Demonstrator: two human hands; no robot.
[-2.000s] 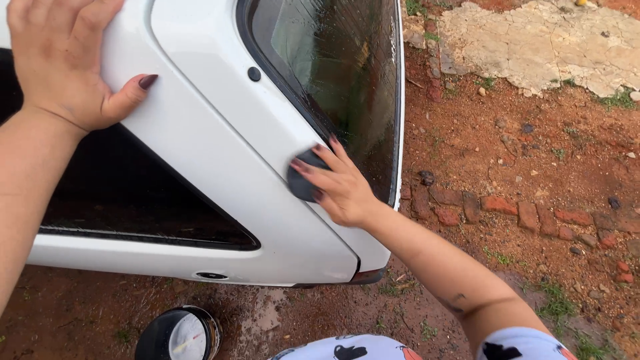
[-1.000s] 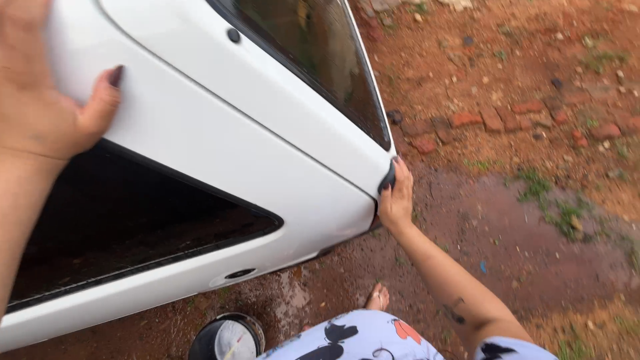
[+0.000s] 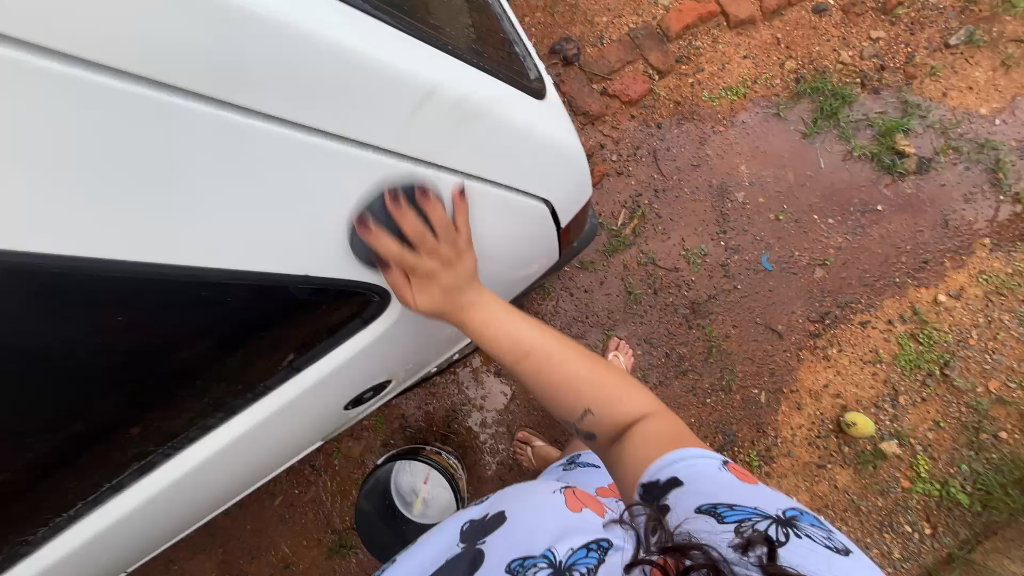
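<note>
My right hand (image 3: 432, 260) presses a dark round pad (image 3: 370, 240), perhaps a sponge, flat against the white car body (image 3: 264, 192), fingers spread over it. The pad lies between the dark side window (image 3: 160, 360) and the body seam that runs to the rear corner. Part of the pad is hidden under my fingers, and its edge is blurred. My left hand is out of the frame.
A dark bucket (image 3: 374, 512) with whitish, foamy contents stands on wet soil beside the car, close to my feet (image 3: 532, 448). Red bricks (image 3: 632, 60) edge the muddy ground behind the car. A yellowish fruit (image 3: 857, 425) lies at the right.
My right hand has moved with the pad from the car's rear corner back onto the panel above the side window. My left hand, on the car before, has gone out of view.
</note>
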